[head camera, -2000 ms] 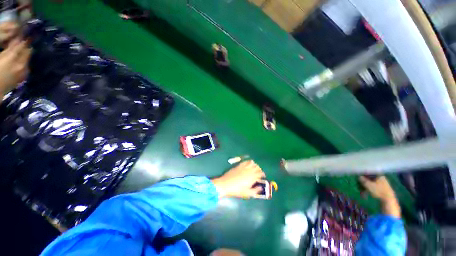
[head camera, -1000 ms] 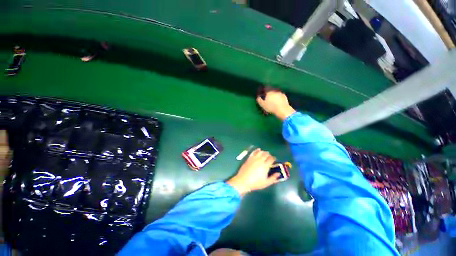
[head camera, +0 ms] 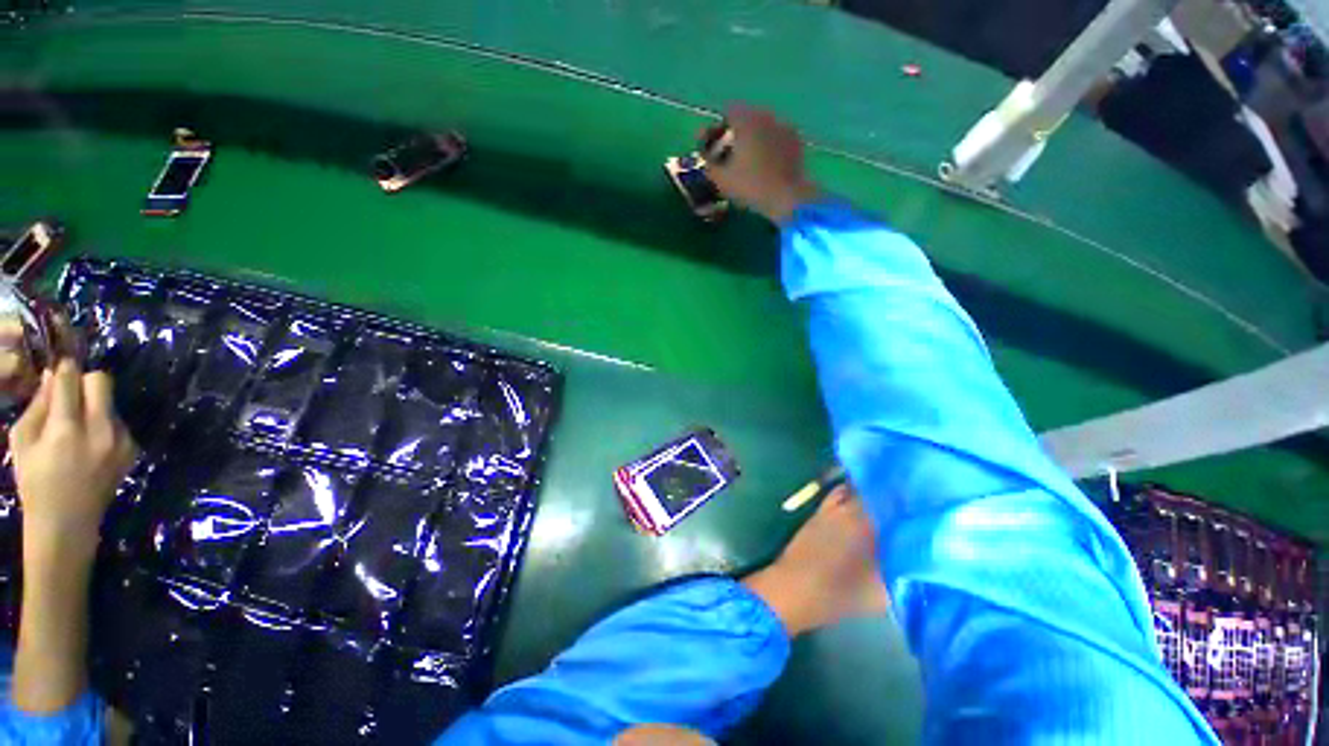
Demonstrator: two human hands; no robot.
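Note:
My right hand [head camera: 761, 161] reaches over the conveyor belt, its fingers closed at the upper end of a phone unit [head camera: 695, 185] with a pale frame. The fingertips are partly blurred. My left hand [head camera: 834, 561] is low over the worktop; my right sleeve covers its fingers and anything in them. A second phone unit [head camera: 679, 481], with a dark screen, white frame and red edge, lies on the worktop left of my hands. A small pale-handled tool [head camera: 810, 490] lies just beyond my left hand.
More units lie along the belt [head camera: 481, 277], upper left. A shiny black blister tray [head camera: 314, 481] covers the left side, another person's hand [head camera: 70, 437] at its left. A tray of red parts [head camera: 1232, 612] is at right. A grey-white bar [head camera: 1195, 415] slants in from the right.
The view has swung. My right hand came in over the belt and has moved from dark belt to the pale-framed unit. My right sleeve now hides my left fingers, which held a small unit before.

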